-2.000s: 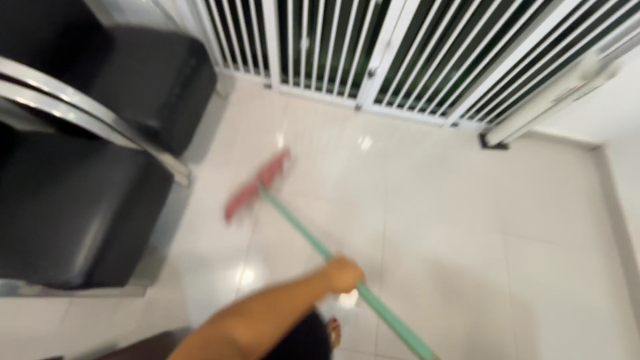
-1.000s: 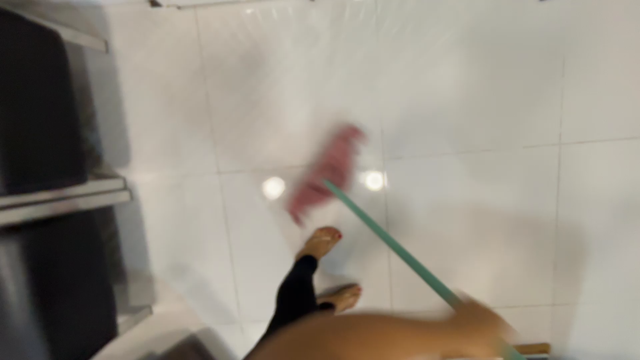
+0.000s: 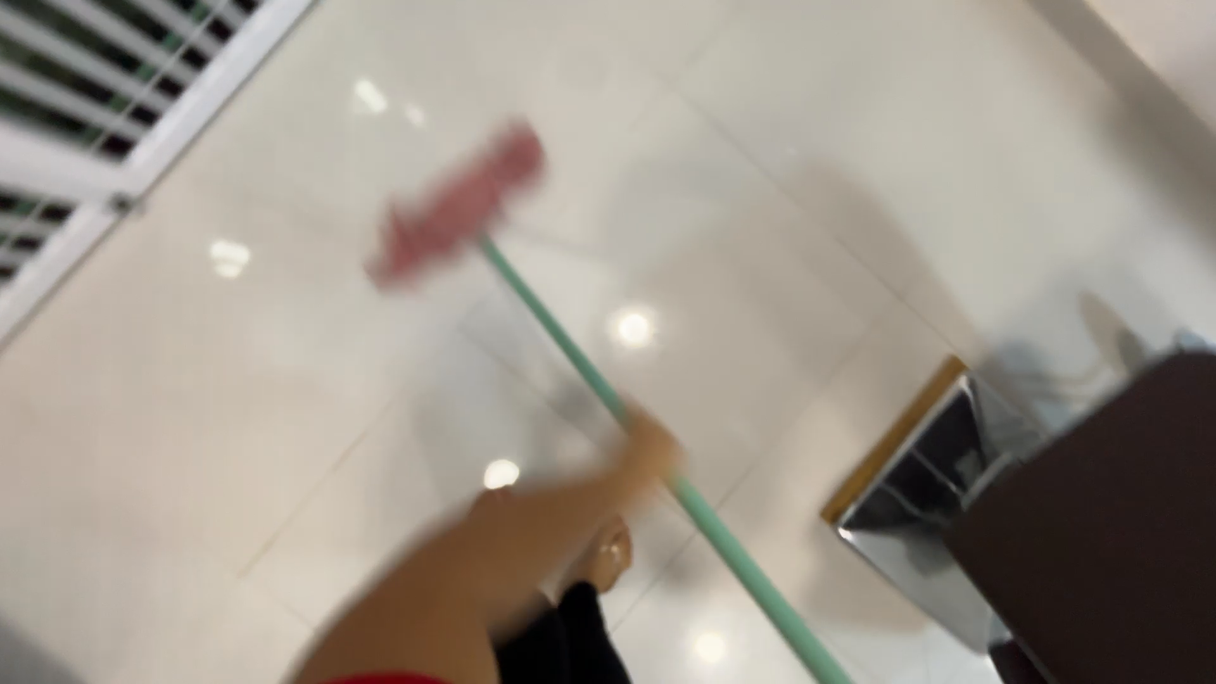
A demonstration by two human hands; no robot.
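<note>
My left hand (image 3: pixel 651 451) is closed around a green pole (image 3: pixel 560 337), blurred by motion. At the pole's upper end a red cloth-like head (image 3: pixel 456 209), also blurred, lies against the pale tiled floor (image 3: pixel 332 380); whether it is a mop or a cloth-wrapped squeegee I cannot tell. The pole slants down to the right and leaves the view at the bottom edge. My right hand is outside the view. My feet, partly hidden by my left forearm, are below the pole's middle.
A white barred gate (image 3: pixel 142 171) borders the floor at the upper left. On the right, a dark brown surface (image 3: pixel 1111 532) stands beside a metallic object with a wooden edge (image 3: pixel 893 442). A baseboard (image 3: pixel 1121 85) runs along the upper right. Lights reflect on the glossy tiles.
The view has turned strongly. The gate, out of sight one second ago, shows at the upper left, and the dark brown surface has appeared on the right. The left hand keeps its hold on the pole.
</note>
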